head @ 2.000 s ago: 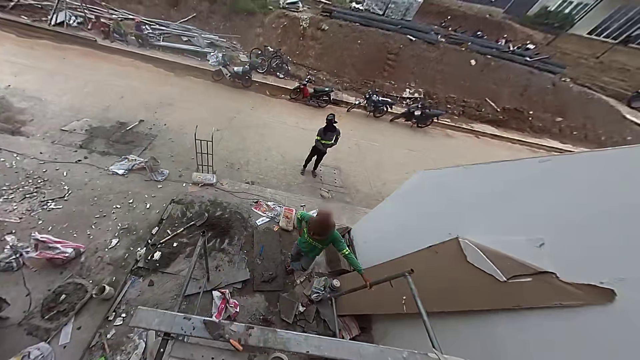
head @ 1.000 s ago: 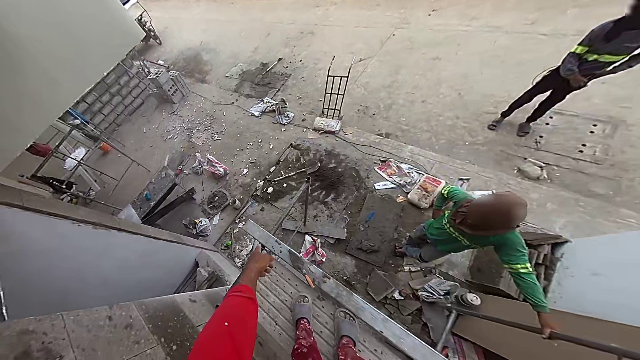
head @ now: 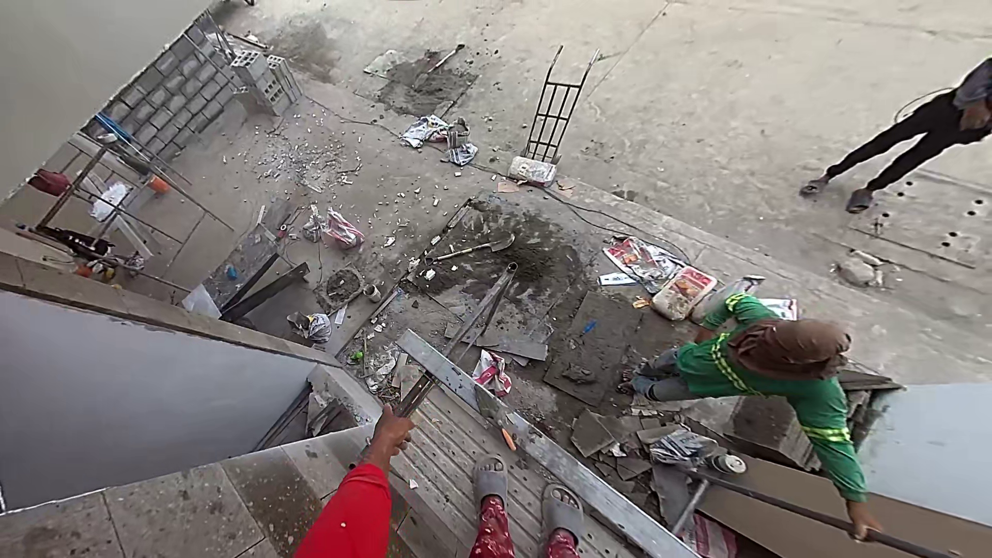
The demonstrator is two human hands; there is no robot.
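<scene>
My left hand (head: 391, 432), at the end of a red sleeve, grips the lower end of a metal scaffold pole (head: 422, 384), which slants up and to the right across a long metal beam (head: 542, 446). A thinner bar runs beside the pole. My right hand is out of view. My feet, in grey clogs (head: 490, 479), stand on a ribbed metal scaffold plank (head: 446, 449). An orange-handled tool (head: 508, 439) lies by the beam. Below at the right, a person in green (head: 744, 364) bends over with one hand on a dark pipe (head: 821, 508).
A tiled ledge (head: 186, 511) and wall (head: 147, 387) lie left of the plank. Below are a shovel (head: 473, 248) by wet mortar, broken tiles (head: 597, 432), a hand truck (head: 554, 116) and concrete blocks (head: 267, 81). Another person (head: 922, 139) stands at the upper right.
The view has swung down and left since the oldest frame, bringing in my left arm, my feet and the tiled ledge. The person in green still has a hand on the pipe.
</scene>
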